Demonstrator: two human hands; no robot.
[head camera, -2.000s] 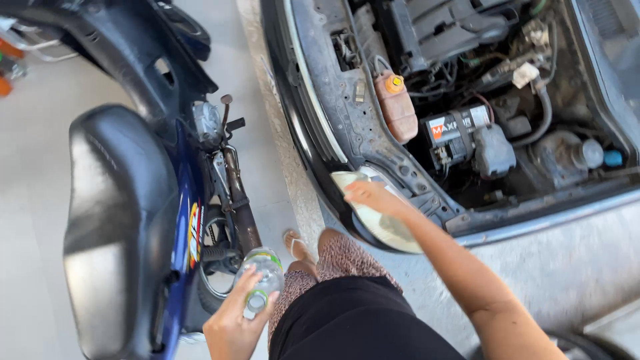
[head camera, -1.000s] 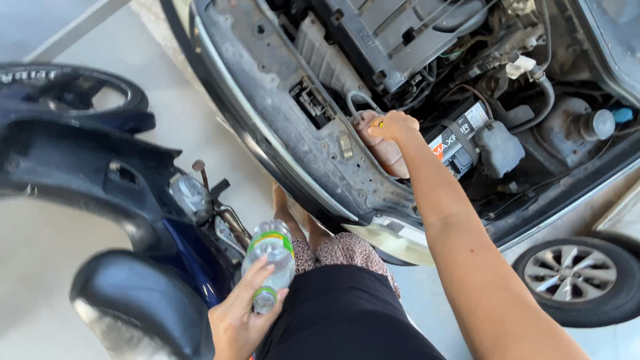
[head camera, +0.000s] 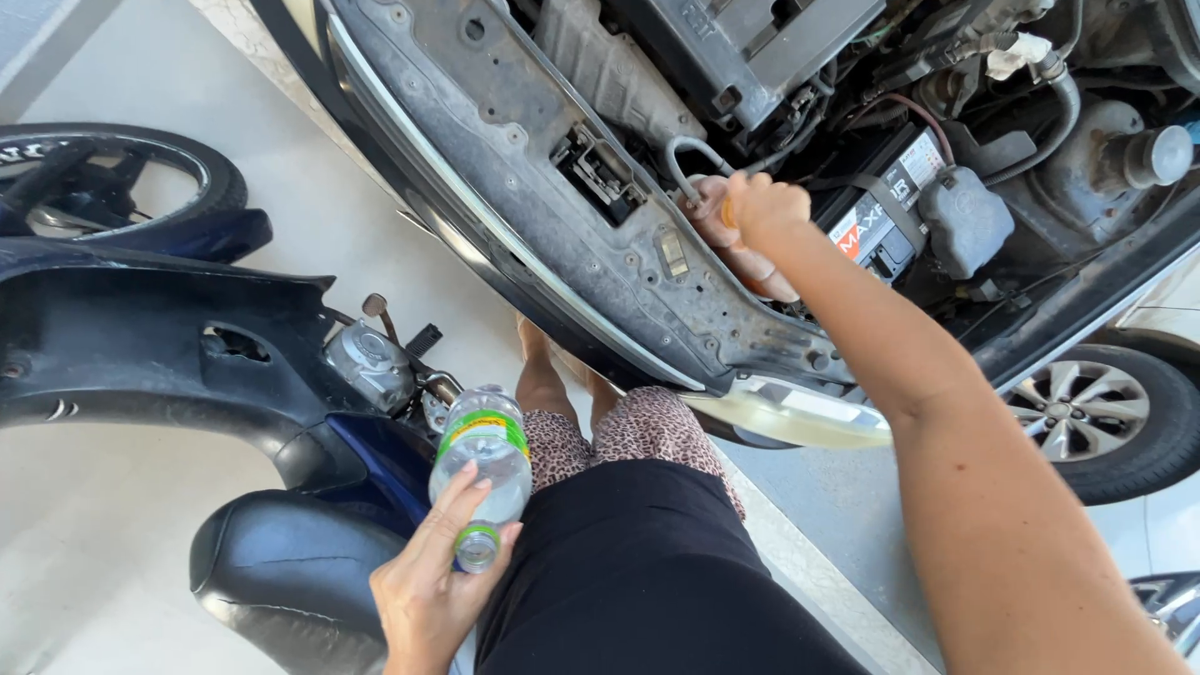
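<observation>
My left hand (head camera: 445,562) holds a clear plastic bottle (head camera: 483,469) with a green and yellow label; its uncapped mouth points toward my body. In the engine bay, my right hand (head camera: 767,214) grips the orange cap (head camera: 728,212) of a pinkish-brown coolant reservoir (head camera: 741,258). My fingers cover most of that cap. A grey hose (head camera: 689,150) curves beside the reservoir's top. To the right of my right hand is a car battery (head camera: 886,211) with a strap over it.
A dark motorcycle with a worn black seat (head camera: 291,562) stands at the left. The car's front crossmember (head camera: 525,169) and headlight (head camera: 797,412) lie between me and the engine (head camera: 750,47). A car wheel (head camera: 1078,412) is at the right.
My right hand has moved from the headlight to the reservoir's orange cap and grips it now. The bottle stays in my left hand. The view has shifted toward the engine bay.
</observation>
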